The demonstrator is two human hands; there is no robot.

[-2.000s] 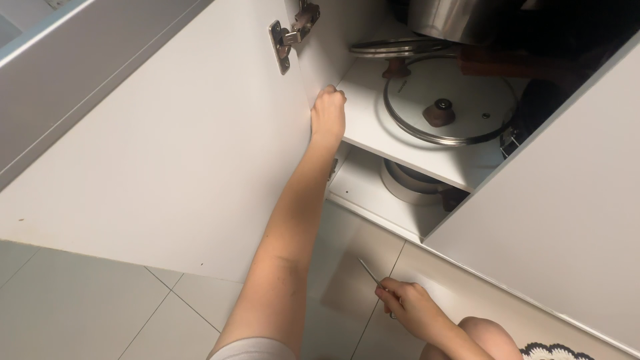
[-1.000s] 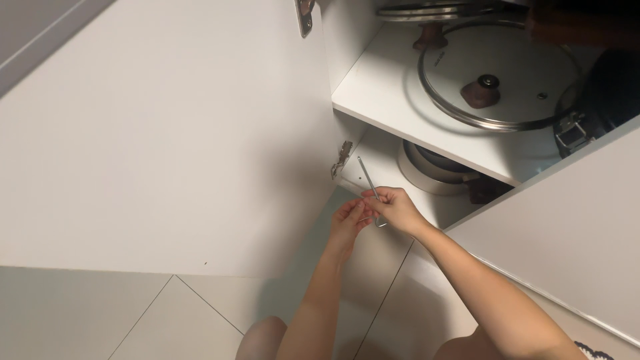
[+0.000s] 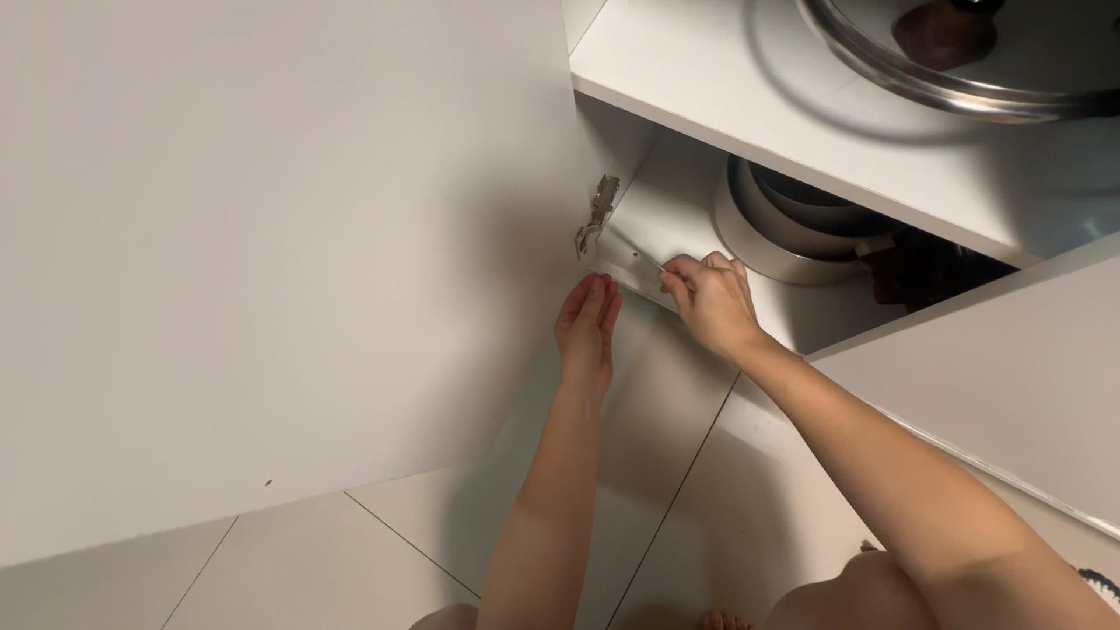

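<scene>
My right hand (image 3: 713, 297) pinches a thin metal tool (image 3: 646, 260), whose far end points up and left toward a metal cabinet hinge (image 3: 599, 214). That hinge sits low at the cabinet's side, between the side panel and the open white door (image 3: 306, 245). Just below the hinge is my left hand (image 3: 591, 319), fingertips bunched together near the door's inner face; whether a small thing is between them cannot be told. A small hole or screw shows in the cabinet floor near the tool.
Nested pans (image 3: 787, 227) stand in the lower compartment, right of the hinge. On the white shelf (image 3: 682, 70) above lies a glass lid with a metal rim (image 3: 945, 92). Light floor tiles (image 3: 674, 411) and my knees are below.
My hands, together around the tool one second ago, are now apart, with the tool in the right hand. Two seconds ago my left hand was higher, by the door's edge. The view has moved closer.
</scene>
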